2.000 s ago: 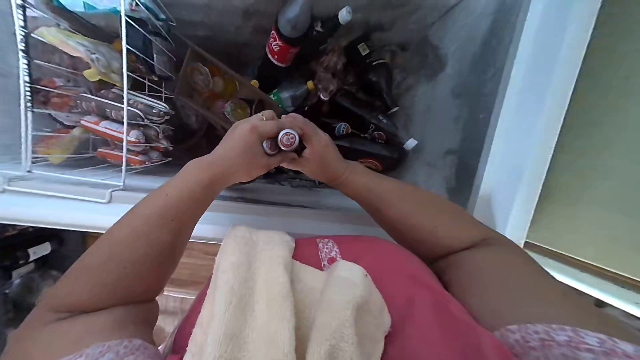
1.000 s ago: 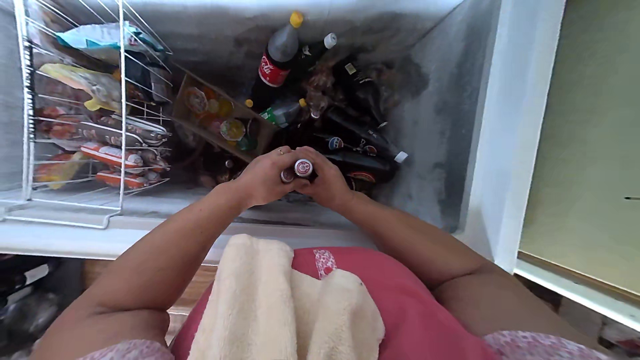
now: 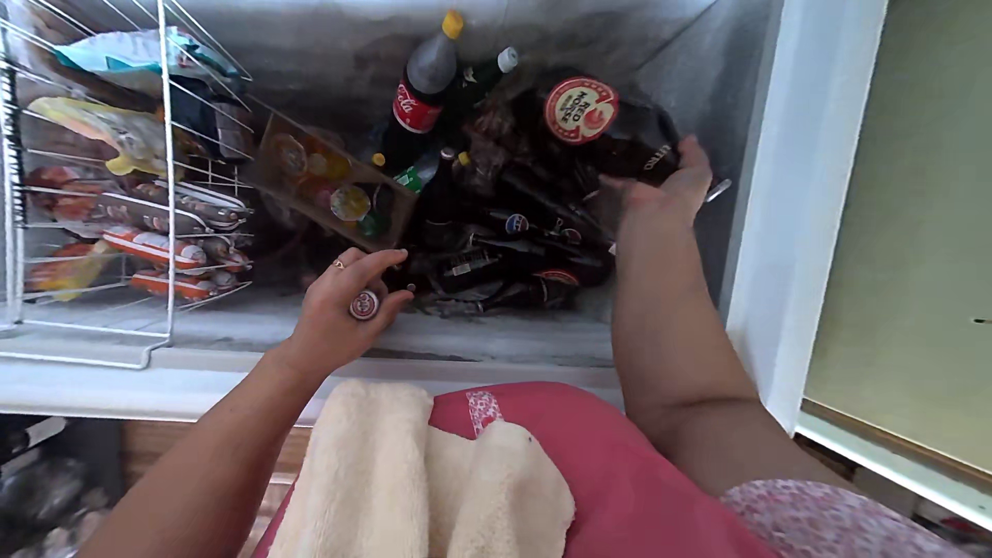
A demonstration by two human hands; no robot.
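In the chest freezer, my right hand (image 3: 670, 182) grips the base end of a large dark Red Horse beer bottle (image 3: 635, 128), which lies tilted with its round label up. My left hand (image 3: 353, 298) is at the near side of the freezer with a capped bottle (image 3: 364, 304) against its palm; only the cap shows, and the body of that bottle is hidden below the hand. Thumb and forefinger of this hand are apart. Between the hands lie several dark glass bottles (image 3: 535, 248). Behind them a Coca-Cola bottle (image 3: 422, 93) with a yellow cap leans beside a white-capped bottle (image 3: 484, 74).
At the left a white wire basket (image 3: 167, 194) holds packaged food. A box (image 3: 333, 186) with orange and yellow items sits right of it. The freezer's near rim (image 3: 480, 368) and right rim (image 3: 806, 194) border the space. A cream towel (image 3: 364, 465) hangs at my front.
My hands, together around bottle necks earlier, are now apart. The right hand has moved right and away from me and now grips the large beer bottle. The left has moved left.
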